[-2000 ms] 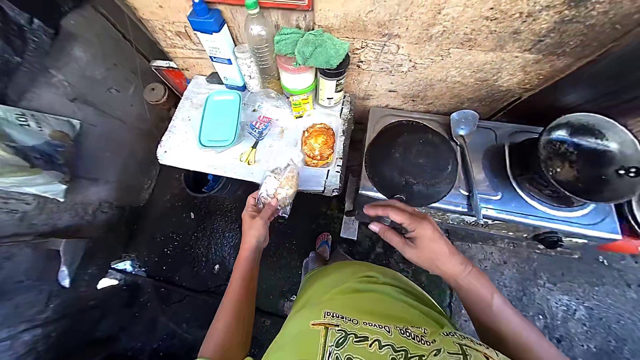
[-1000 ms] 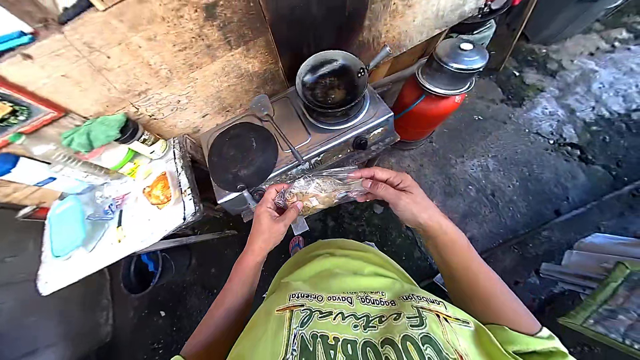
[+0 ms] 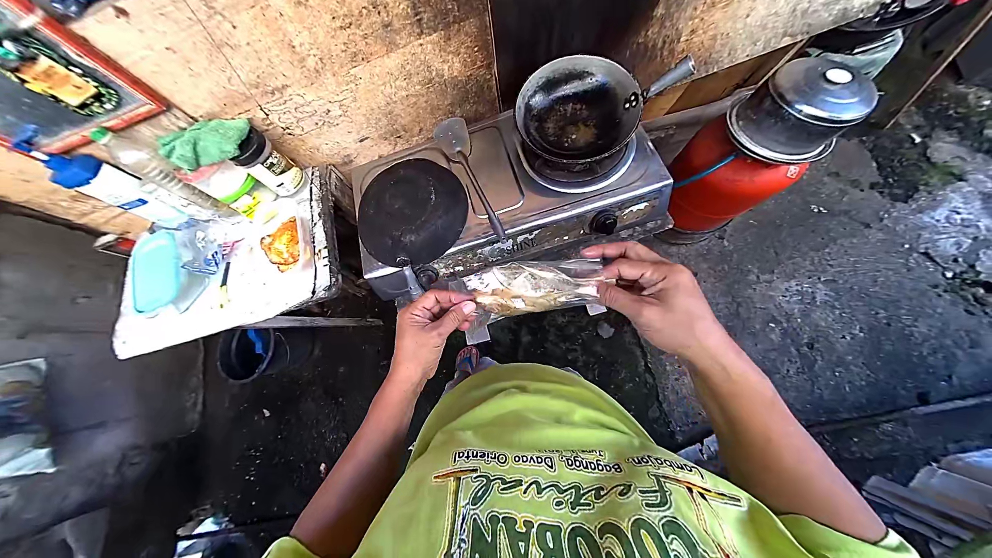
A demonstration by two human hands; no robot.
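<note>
A clear plastic bag (image 3: 531, 288) with pale brown food inside is stretched between my two hands, just in front of the gas stove (image 3: 558, 221). My left hand (image 3: 430, 322) pinches its left end, and my right hand (image 3: 651, 294) grips its right end. What the food is I cannot tell. Behind my left hand a flat black pan (image 3: 413, 211) rests on the stove. A metal turner (image 3: 480, 182) lies between it and a dark wok (image 3: 577, 108), which sits over the right burner.
Left of the stove, a white table (image 3: 186, 318) bears a light blue container (image 3: 155, 271), orange-brown food (image 3: 281, 245), bottles and a green cloth (image 3: 204, 143). A black bucket (image 3: 246, 355) stands beneath. To the right, a lidded pot (image 3: 806, 108) sits on a red gas cylinder (image 3: 717, 186).
Two seconds ago only my left hand held the bag, near the table, with my right hand by the stove. Now both hands hold it before the stove. The view has swung right.
</note>
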